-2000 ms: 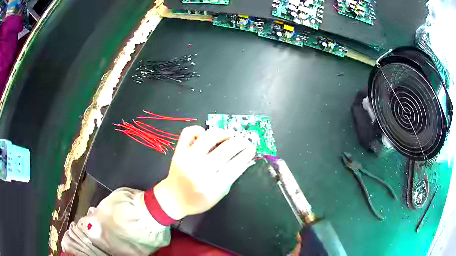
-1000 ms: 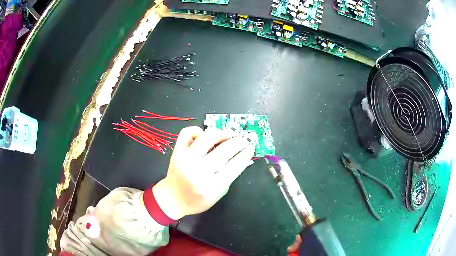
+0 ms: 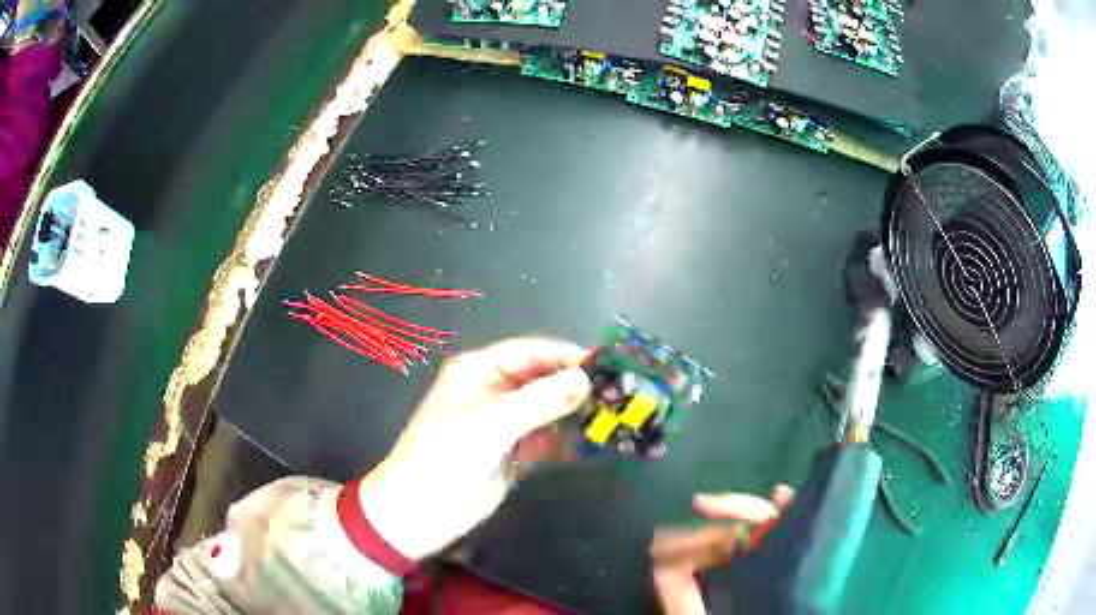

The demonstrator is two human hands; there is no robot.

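Observation:
My left hand (image 3: 463, 439) holds a small green circuit board (image 3: 639, 390) by its left edge, between thumb and fingers. The board is blurred; its component side with yellow blocks shows. My right hand (image 3: 709, 547) is at the bottom, partly cut off, around the dark handle of the soldering iron (image 3: 863, 372). The iron's silvery barrel points up, its tip close to the fan and away from the board. A fanned pile of red wires (image 3: 367, 327) and a pile of black wires (image 3: 409, 178) lie on the dark mat.
The round black fan (image 3: 980, 270) stands at the right. Side cutters (image 3: 901, 463), partly behind the iron, and a dark looped tool (image 3: 1000, 463) lie below it. More boards (image 3: 724, 36) sit on the far ledge. A white basket (image 3: 87, 246) is on the belt at left.
The board has been lifted off the mat and turned to show its component side. The iron has moved right and up, away from the board. The white basket has moved up along the belt.

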